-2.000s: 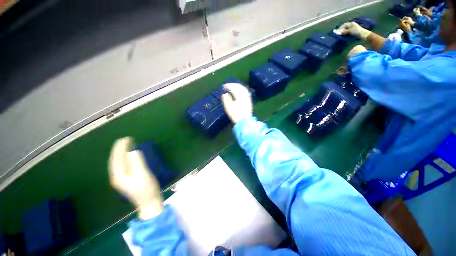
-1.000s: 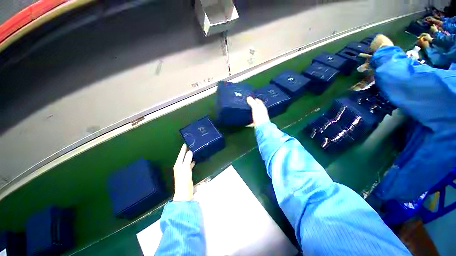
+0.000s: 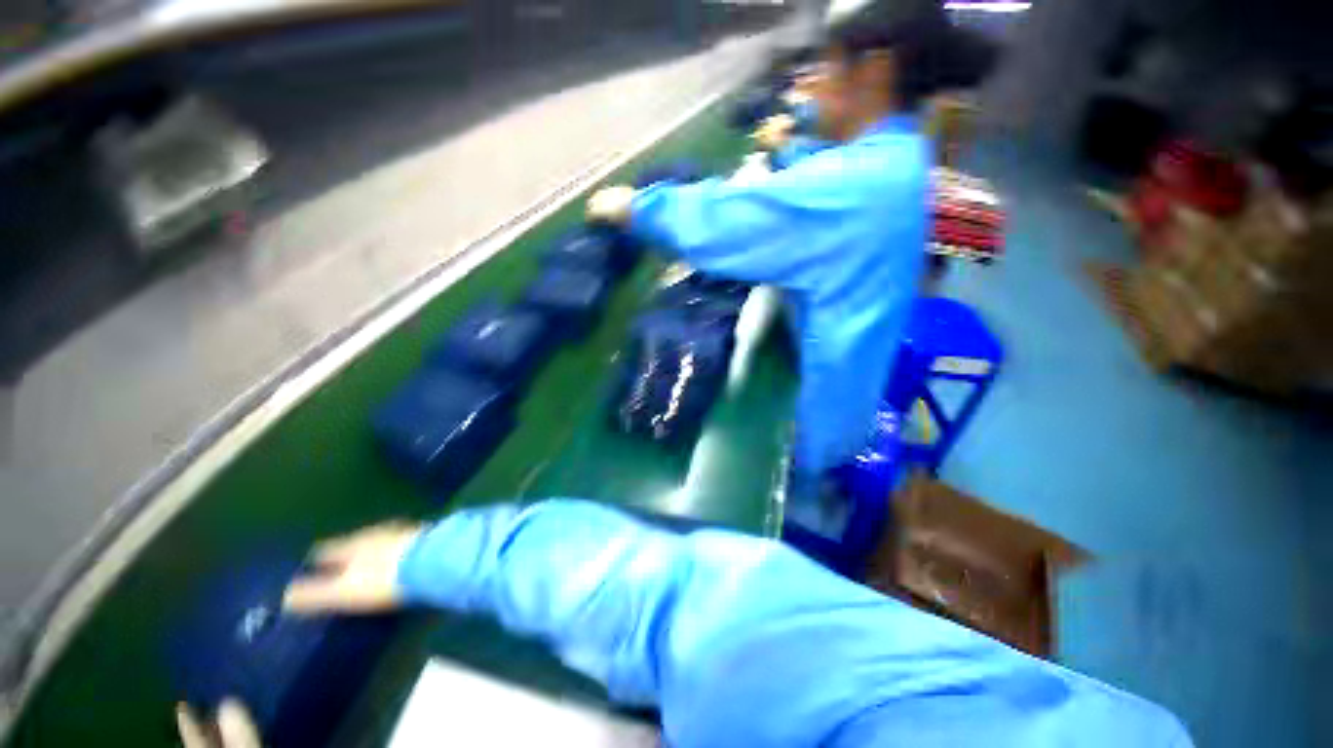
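Note:
A dark navy box (image 3: 249,643) with a small pale mark lies on the green conveyor belt (image 3: 124,643) at the lower left, blurred. My right hand (image 3: 355,569), in a pale glove, rests on its right side; whether the fingers grip it is too blurred to tell. My left hand (image 3: 219,726) is cut off by the bottom edge, with only fingertips showing at the box's near side. Part of a white sheet (image 3: 490,713) shows at the bottom.
More navy boxes (image 3: 447,424) line the belt ahead. Glossy film-wrapped packs (image 3: 665,373) lie beside a neighbour in a blue smock (image 3: 848,278). A blue stool (image 3: 950,351) and an open brown carton (image 3: 972,563) stand on the floor. A metal box (image 3: 183,168) hangs on the side wall.
The view has swung right, showing the floor and stool. My hands now appear at the lower left, at a box. The neighbour's arm still reaches over the belt.

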